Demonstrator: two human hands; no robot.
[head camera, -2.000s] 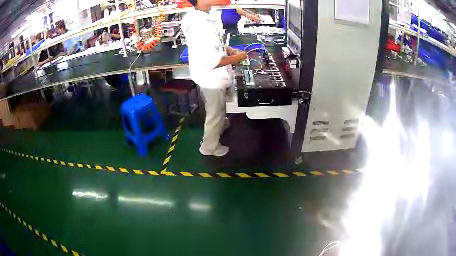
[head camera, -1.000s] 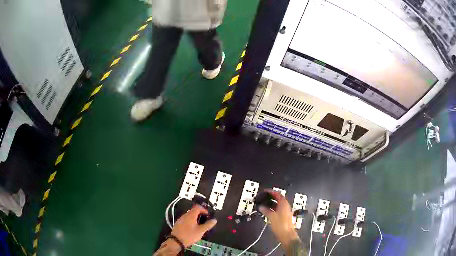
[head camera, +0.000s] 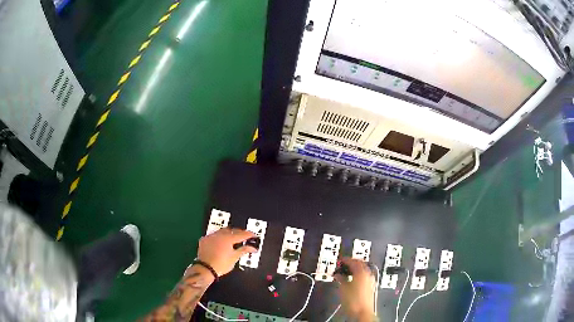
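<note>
A row of white AC test sockets (head camera: 293, 236) stands on a black shelf (head camera: 277, 195). My left hand (head camera: 220, 251) grips a small black power adapter (head camera: 253, 243) at the second socket from the left. My right hand (head camera: 359, 286) has its fingers on another black adapter (head camera: 341, 270) at the lower part of the fourth socket; its contact with the socket is hidden. A black adapter (head camera: 291, 255) sits on the third socket. More black adapters (head camera: 394, 270) sit on the right sockets, with white output cables (head camera: 406, 292) beside them.
A green load board (head camera: 230, 312) lies at the shelf's front edge. The test rack's beige control unit (head camera: 352, 129) and monitor (head camera: 422, 50) stand behind the shelf. A blue tray (head camera: 494, 302) is at the right. A person's leg and shoe (head camera: 131, 248) are at the left.
The view has shifted. My left hand has moved to the second socket with an adapter, and my right hand is now at the fourth. The walking person has moved to the lower left.
</note>
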